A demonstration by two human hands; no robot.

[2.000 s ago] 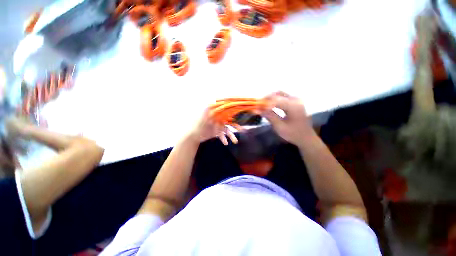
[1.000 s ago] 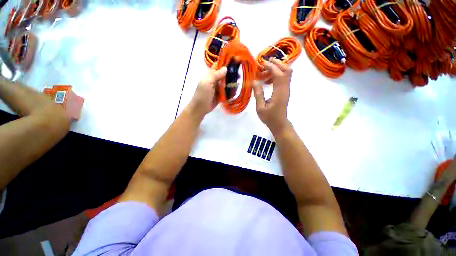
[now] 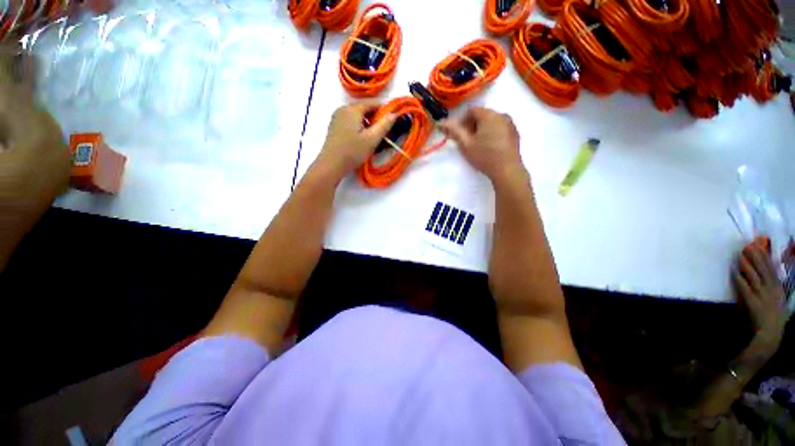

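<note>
My left hand (image 3: 350, 139) holds an orange coiled cable (image 3: 410, 164) by its left side, low over the white table. A pale band crosses the coil and a black part sits inside it. A black plug end (image 3: 427, 101) sticks out at the coil's upper right. My right hand (image 3: 490, 141) has its fingertips together on the black end or its orange lead; which of the two is unclear. A label sheet (image 3: 450, 225) with a row of black bars lies nearer me on the table.
Two banded coils (image 3: 370, 54) lie just beyond, with a heap of orange coils (image 3: 645, 52) at the back right. A yellow-green strip (image 3: 579, 167) lies right. Clear packaging (image 3: 148, 70) and an orange-white card stack (image 3: 94, 162) are left. Neighbours' hands show at both edges.
The held coil has come down and tilted. Its black plug end now sticks out at the upper right. My right hand has moved to that end. Clear packaging now shows at the left.
</note>
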